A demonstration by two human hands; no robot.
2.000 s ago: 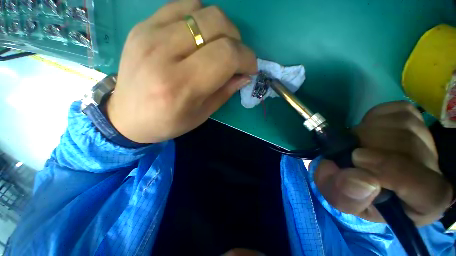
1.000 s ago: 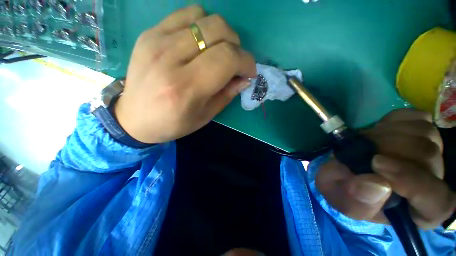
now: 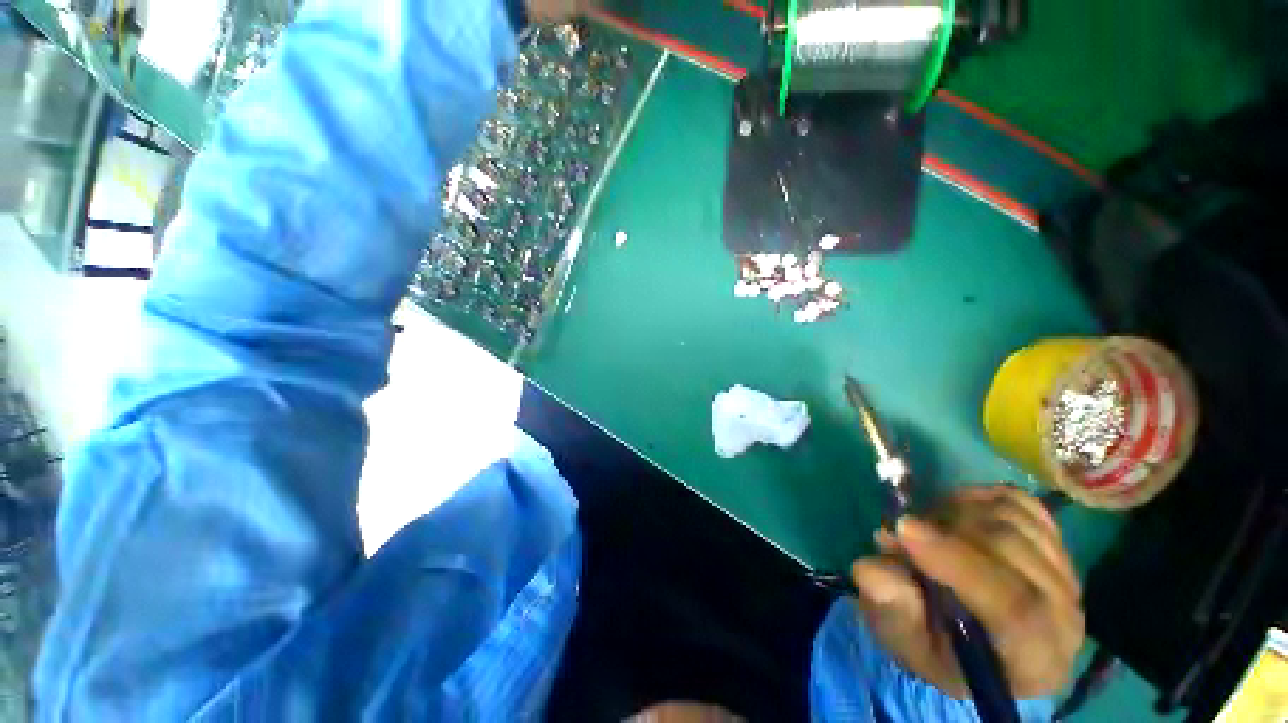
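My right hand (image 3: 989,586) is shut on the soldering iron (image 3: 879,449), whose tip points up and left over the green mat, clear of the cloth. The small white cloth (image 3: 759,420) lies crumpled left of the tip, with no board visible on it. My left arm reaches up to the far edge of the blister tray (image 3: 530,184); only a small blurred part of my left hand (image 3: 558,9) shows at the top edge, so its fingers are hidden. The tray holds many dark boards.
Small white discs with leads (image 3: 791,285) lie heaped by the black stand (image 3: 826,184) under the solder wire spool (image 3: 869,43). A yellow tub (image 3: 1024,403) with silvery filling stands at right. A bulky black shape (image 3: 1215,283) is beyond it. A yellow piece (image 3: 1257,685) shows at lower right.
My left hand has left the cloth and moved up over the tray. The dark board is gone from the cloth. The iron is farther from the cloth. The view has shifted, showing more bench.
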